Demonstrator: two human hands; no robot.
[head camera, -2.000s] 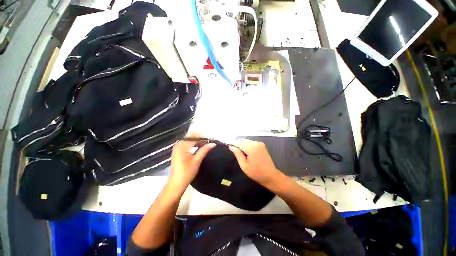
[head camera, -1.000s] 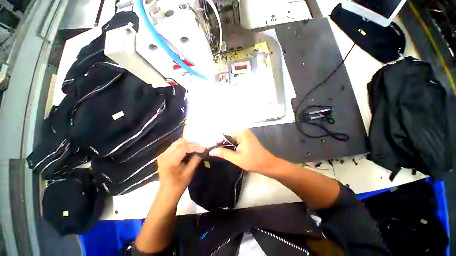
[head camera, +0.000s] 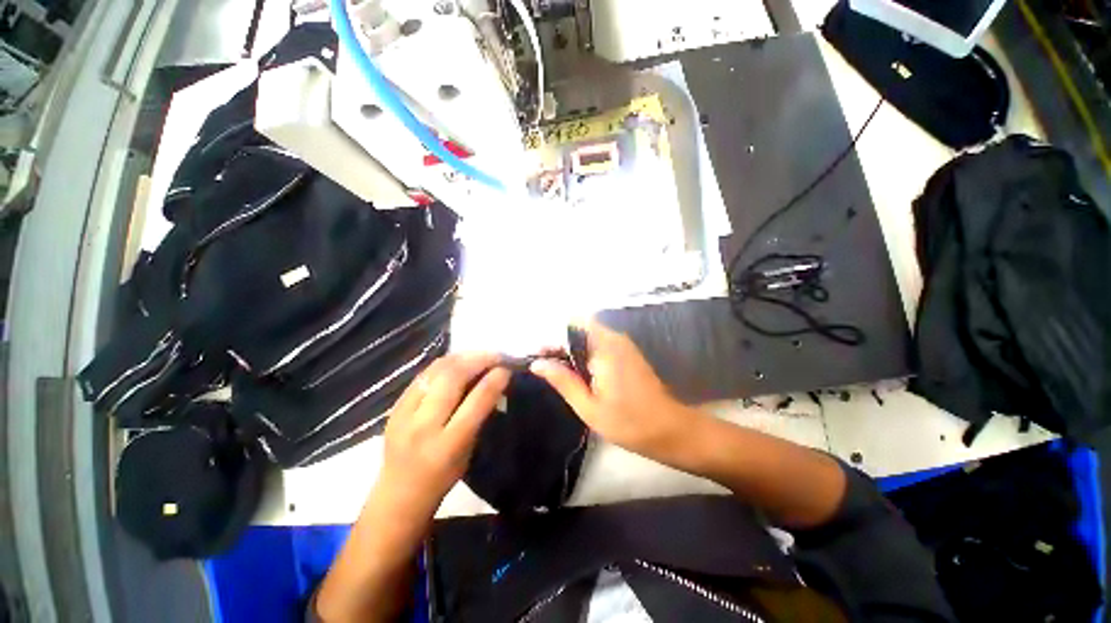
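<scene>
A black pocket piece with a rounded bottom hangs from both hands, just in front of the bright machine area. A small pale label shows near its top. My left hand pinches its upper edge from the left. My right hand pinches the same edge from the right, with a small dark end standing up by its fingers. The fingertips are close together. Lamp glare washes out the needle area of the white sewing machine beyond them.
Black bag panels with silver zips are piled at left, beside a round black piece. Snips with coiled black cord lie on the grey board. A black fabric bundle is at right. A tablet is at upper right.
Since one second ago my fingers have shifted along the upper edge of the piece, which looks straighter between them. Earlier the piece was spread wider and its label faced up lower down.
</scene>
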